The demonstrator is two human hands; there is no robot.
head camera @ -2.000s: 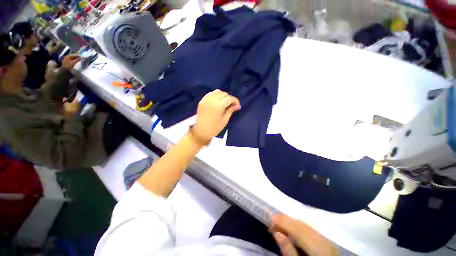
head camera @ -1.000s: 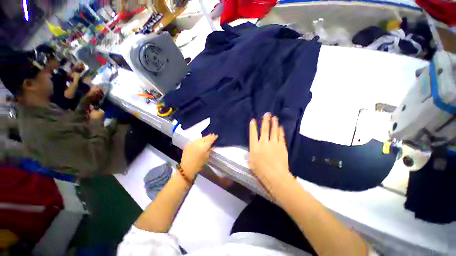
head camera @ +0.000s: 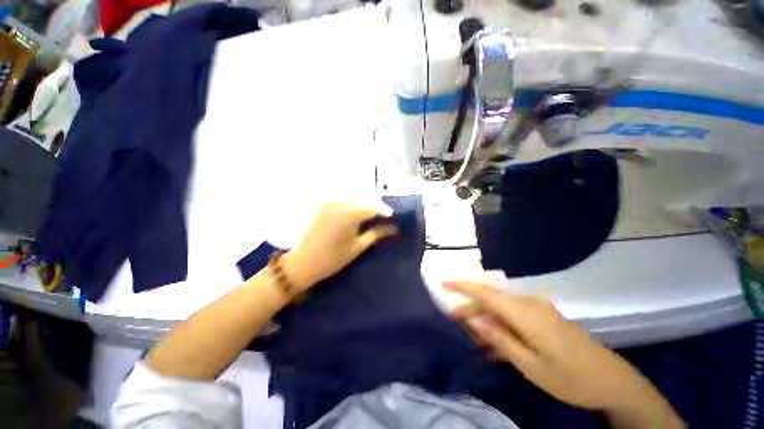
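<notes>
A navy garment panel (head camera: 369,310) lies over the table's front edge and my lap, its narrow top end just left of the presser foot area. My left hand (head camera: 339,239) holds the panel near that top end, fingers bent onto the cloth. My right hand (head camera: 528,335) is at the panel's right edge, slightly blurred; I cannot tell whether it grips the cloth. A rounded navy piece (head camera: 549,214) lies under the arm of the white sewing machine (head camera: 653,117), right of the needle area. The needle tip is not clear.
A heap of navy panels (head camera: 134,151) lies on the left of the white table (head camera: 276,109). A grey machine (head camera: 25,180) stands at the far left, with orange and yellow tools beside it. Small coloured items lie at the far right.
The view has swung right to the machine. My hands have left the navy heap and are at a panel by the needle area. The rounded piece now lies under the machine arm.
</notes>
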